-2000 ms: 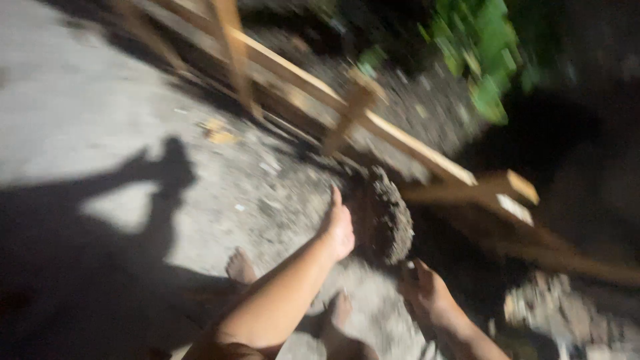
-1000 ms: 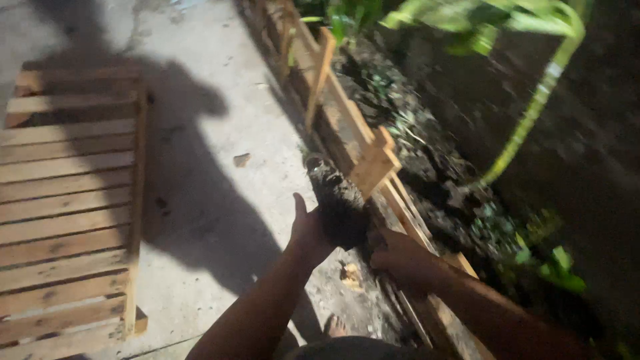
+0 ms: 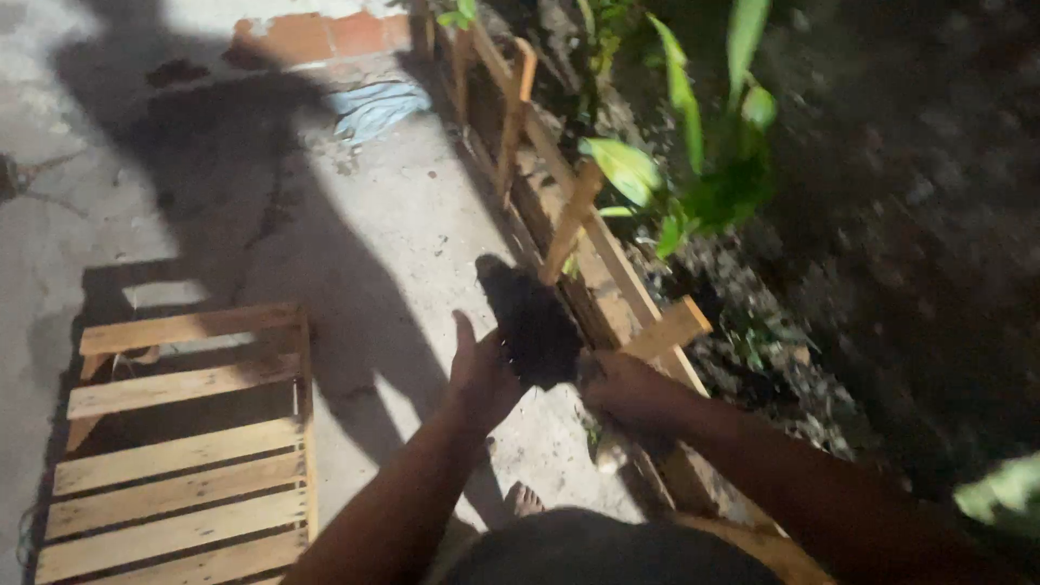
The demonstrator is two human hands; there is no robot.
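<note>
Between my two hands is a dark, rough clump [image 3: 536,329], in deep shadow; it looks like soil, but its exact kind cannot be told. My left hand [image 3: 486,370] grips its left side, thumb pointing up and away. On the clump's lower right side, my right hand [image 3: 617,386] is closed, with its fingertips partly hidden in shadow. Just right of the clump runs a low wooden slat fence [image 3: 601,244] with short crossing boards.
A slatted wooden pallet [image 3: 179,487] lies on the concrete floor [image 3: 406,219] at left. Farther ahead are a light blue cloth [image 3: 378,106] and orange bricks [image 3: 325,39]. Beyond the fence are leafy plants [image 3: 723,187] and dark, littered ground [image 3: 747,341]. A bare foot [image 3: 524,497] shows below.
Two seconds ago my left hand was apart from the clump's left side; now it is against it, and both hands hold it. The view has swung widely, bringing the pallet and cloth in.
</note>
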